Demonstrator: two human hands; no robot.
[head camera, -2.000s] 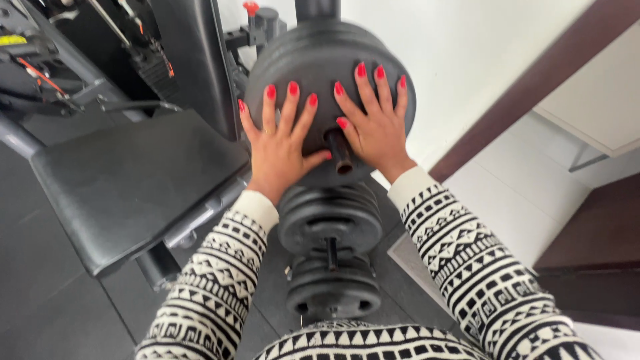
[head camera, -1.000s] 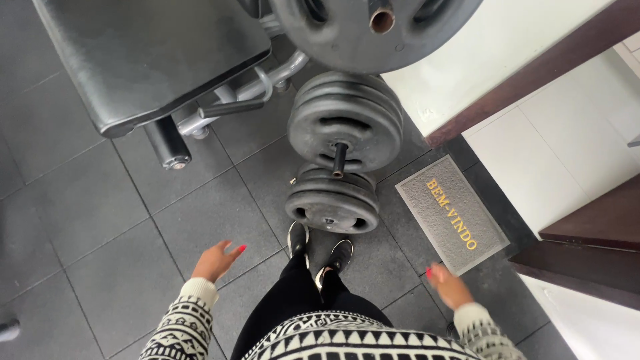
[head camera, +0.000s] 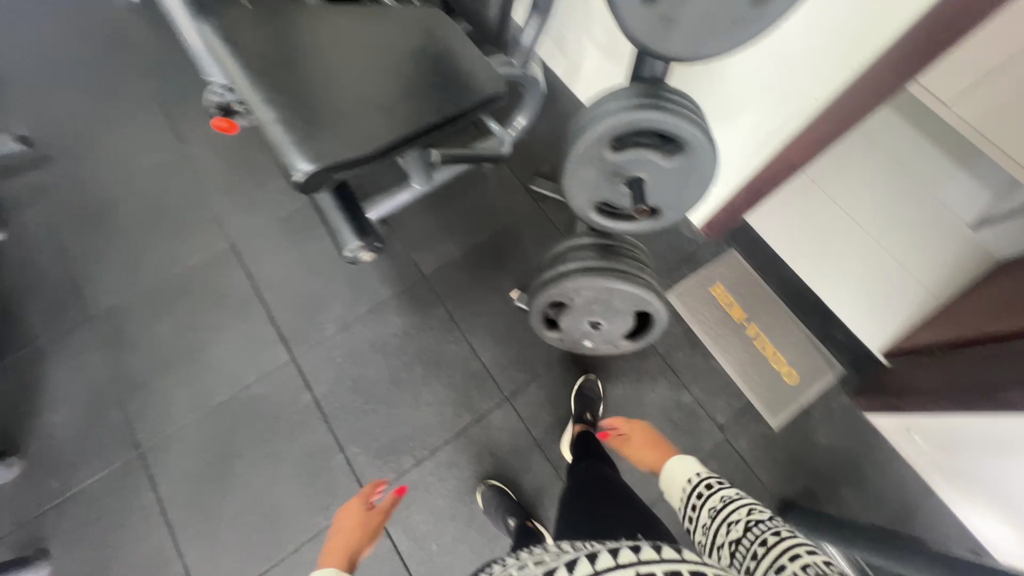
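My left hand (head camera: 362, 522) hangs at the bottom, left of my shoes, over the dark floor tiles, holding nothing, its fingers loosely curled and blurred. Past my legs on the other side, my right hand (head camera: 638, 445) is in the air beside my forward black shoe (head camera: 586, 400), holding nothing. Beyond it, grey weight plates (head camera: 596, 308) hang low on a rack's peg. Higher up is another stack of grip-slotted plates (head camera: 640, 164), and part of a larger plate (head camera: 696, 24) shows at the top edge.
A black padded bench (head camera: 360, 80) with a metal frame stands at the upper left, a roller (head camera: 352, 220) at its near end. A grey doormat (head camera: 756, 340) with yellow lettering lies right of the rack, by a white wall and brown trim. A dark bar (head camera: 888, 540) crosses the lower right.
Both hands were on the large top plate two seconds ago; they came off it and are now low beside my legs. My feet, together before, are now apart. The view has shifted.
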